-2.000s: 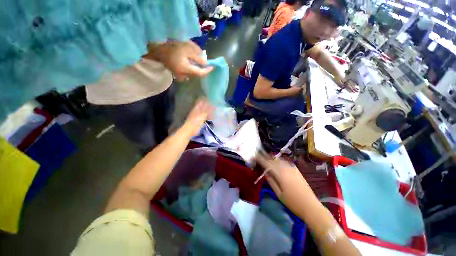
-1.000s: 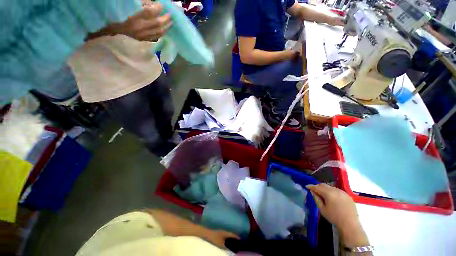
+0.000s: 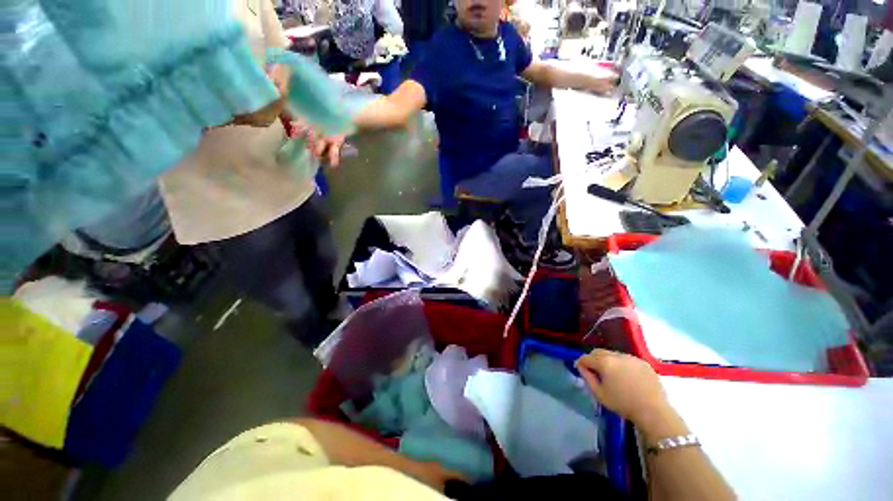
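My right hand (image 3: 627,391) is at the upper right rim of the blue bin (image 3: 615,455), fingers curled on the rim. The bin holds pale and aqua pieces (image 3: 539,416). My left hand (image 3: 452,477) is low at the bottom edge, blurred and mostly hidden beside dark cloth; its fingers do not show clearly. The red bin (image 3: 470,318), left of the blue one, holds mixed pieces. Upper left, a standing person holds an aqua ruffled blouse (image 3: 117,127). A small aqua piece (image 3: 318,93) is blurred between that person and a seated person's outstretched hand.
The red tray (image 3: 744,374) with an aqua cut piece (image 3: 729,298) lies on the white table (image 3: 783,421) at right. Beyond it stands a sewing machine (image 3: 676,137), with black-handled scissors (image 3: 622,201) in front. A box of white pieces (image 3: 441,256) is behind the red bin. Blue and yellow bins are at left.
My left hand has come back from the small aqua piece to the bottom edge. My right hand has moved to the blue bin's rim. The seated person's arm now reaches toward the standing person.
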